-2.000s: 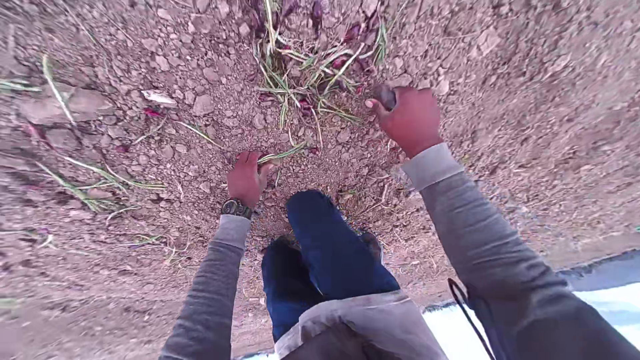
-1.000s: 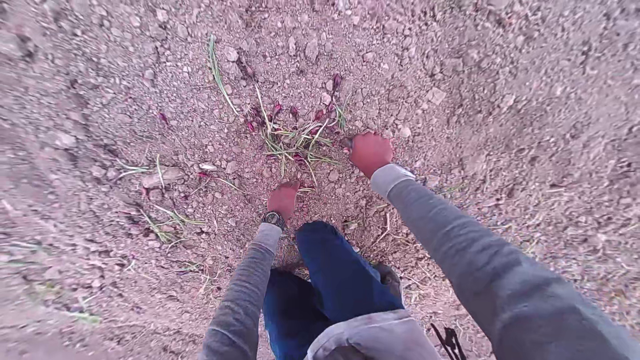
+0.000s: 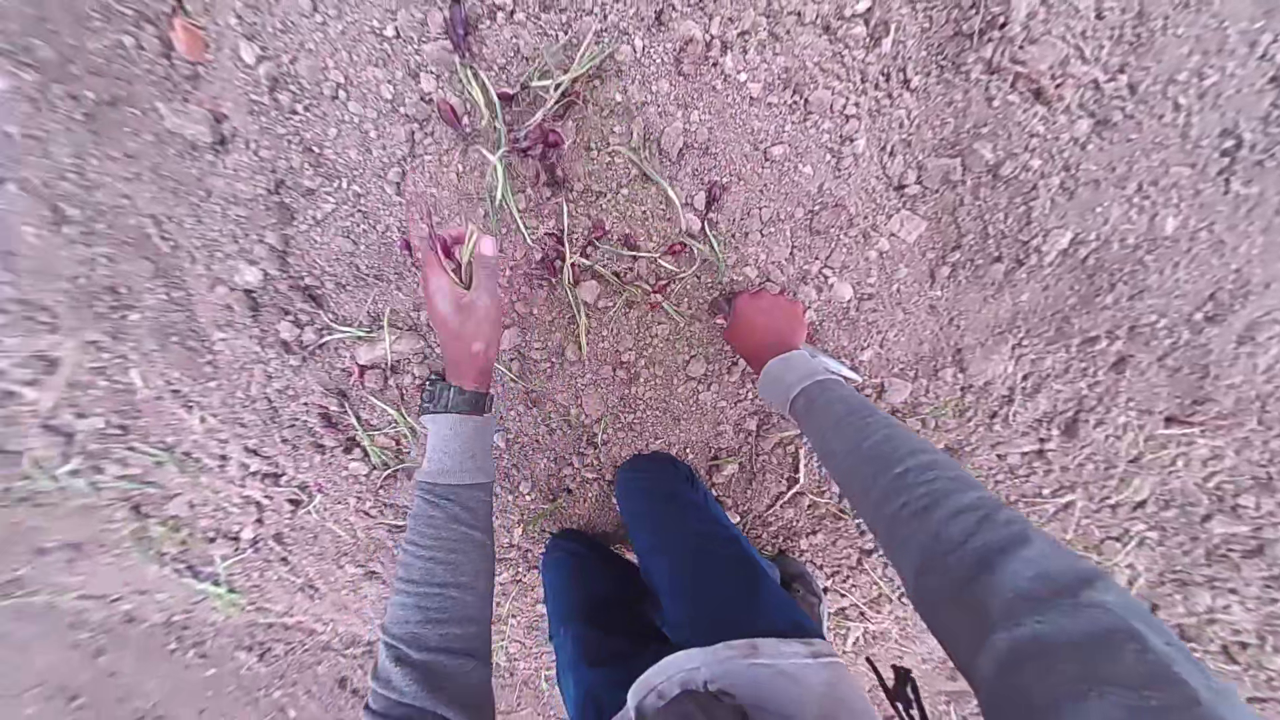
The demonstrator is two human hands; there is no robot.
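Note:
My left hand (image 3: 465,310), with a dark watch at its wrist, is closed around a few red onions with green stalks (image 3: 467,255), above the soil. My right hand (image 3: 764,325) is a fist low over the ground, gripping a dark handle (image 3: 722,307); a pale flat piece, perhaps a blade (image 3: 835,365), shows by the cuff. Between and ahead of the hands lie several red onions with limp green tops, one group (image 3: 545,140) farther out and another group (image 3: 655,275) nearer.
Dry soil with small stones spreads all around. More green-topped plants (image 3: 375,435) lie left of my left wrist, near a flat stone (image 3: 390,348). An orange-brown piece (image 3: 188,38) is at the top left. My knees in blue trousers (image 3: 690,560) are at the bottom middle.
My left hand has moved forward from near my knees, and onions now show in its grip. The right hand stays to the right of the onions. The view has shifted.

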